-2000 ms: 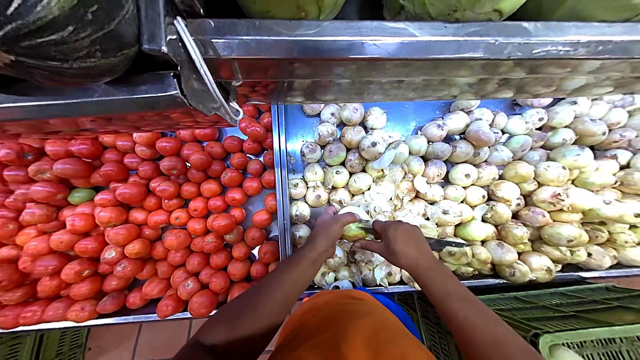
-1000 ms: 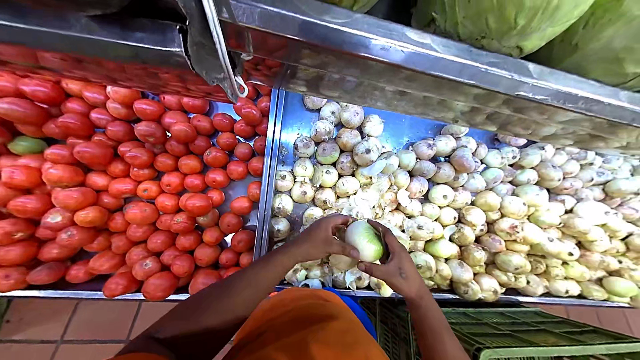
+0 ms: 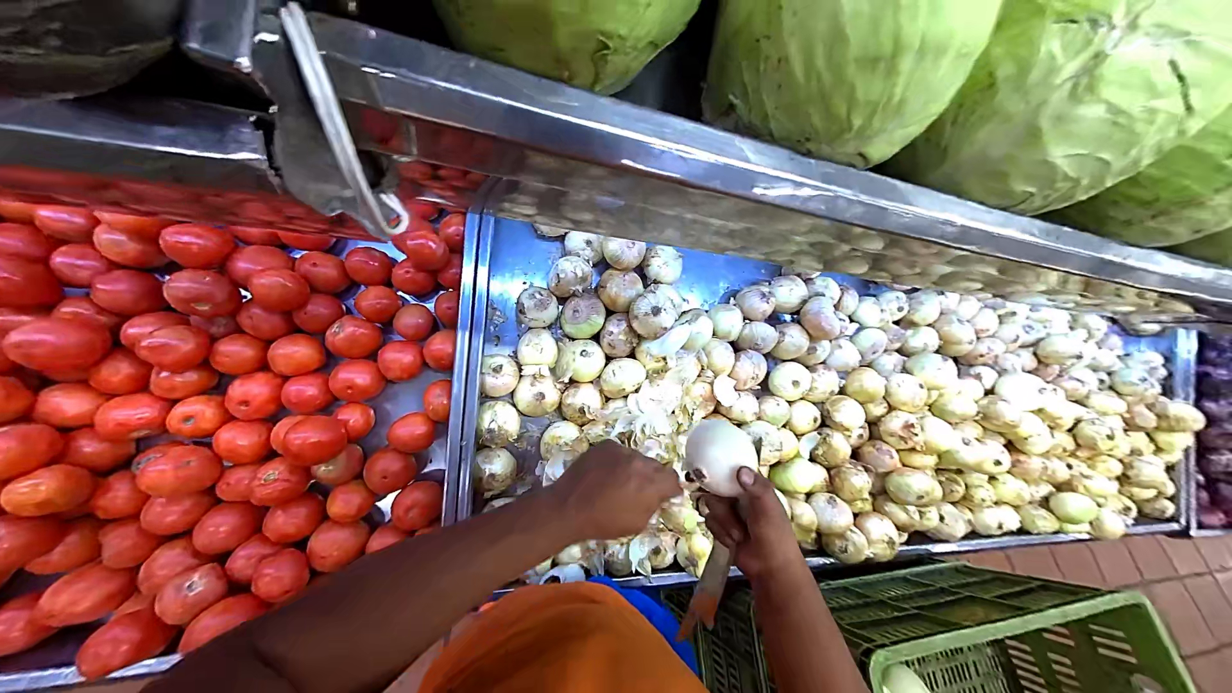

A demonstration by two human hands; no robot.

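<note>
A pale, peeled-looking onion [image 3: 720, 457] is held in the fingers of my right hand [image 3: 756, 520]. The same hand has a knife [image 3: 710, 589] in it, its blade pointing down toward my body. Just left of the onion is my left hand [image 3: 616, 489], its fingers curled; whether anything is pinched in them cannot be made out. Both hands are above the near part of a metal tray [image 3: 471, 366] full of onions, where loose papery skins [image 3: 664, 409] lie among them.
Red tomatoes [image 3: 279, 395] fill the tray on the left. A metal shelf edge [image 3: 616, 144] crosses above the trays, with big green cabbages [image 3: 847, 77] on it and a metal hook [image 3: 332, 115] at its left. Green plastic crates [image 3: 1020, 626] stand at the lower right.
The onion, which both hands held a second ago, is now in my right hand alone, and my left hand has come off it. The view has shifted.
</note>
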